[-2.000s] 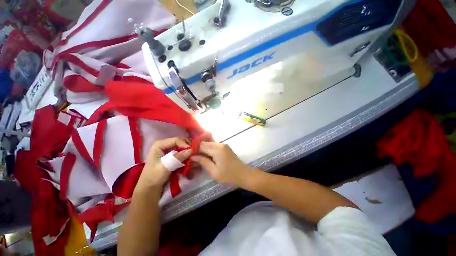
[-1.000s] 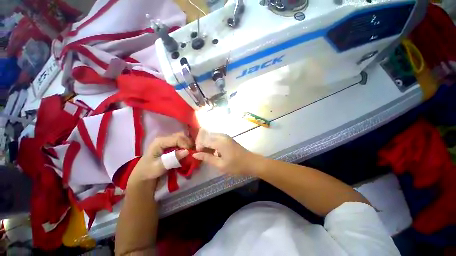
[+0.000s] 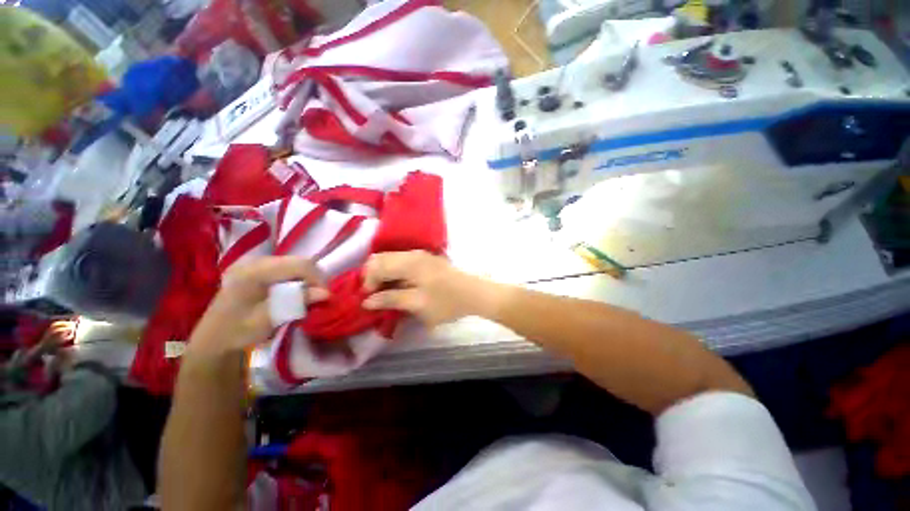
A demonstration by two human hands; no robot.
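Observation:
Bright red fabric (image 3: 411,215) lies left of the needle area, away from the presser foot, and is bunched between both hands near the table's front edge. My left hand (image 3: 261,299) grips its left side; a white band or tag is around a finger. My right hand (image 3: 414,284) pinches the red fabric from the right. White cloth with red binding (image 3: 317,232) lies behind and under the hands. The white sewing machine (image 3: 639,150) with a blue stripe stands at the right.
A green and yellow tool (image 3: 601,261) lies on the machine bed (image 3: 698,269). More white cloth with red stripes (image 3: 399,75) is heaped at the back. Red cloth (image 3: 190,259) hangs at the left. Another person's sleeve (image 3: 75,429) shows at lower left. Red cloth (image 3: 876,404) lies at lower right.
The view has turned left. The red fabric has left the needle area and is gathered to the left with both hands. The needle glow has faded.

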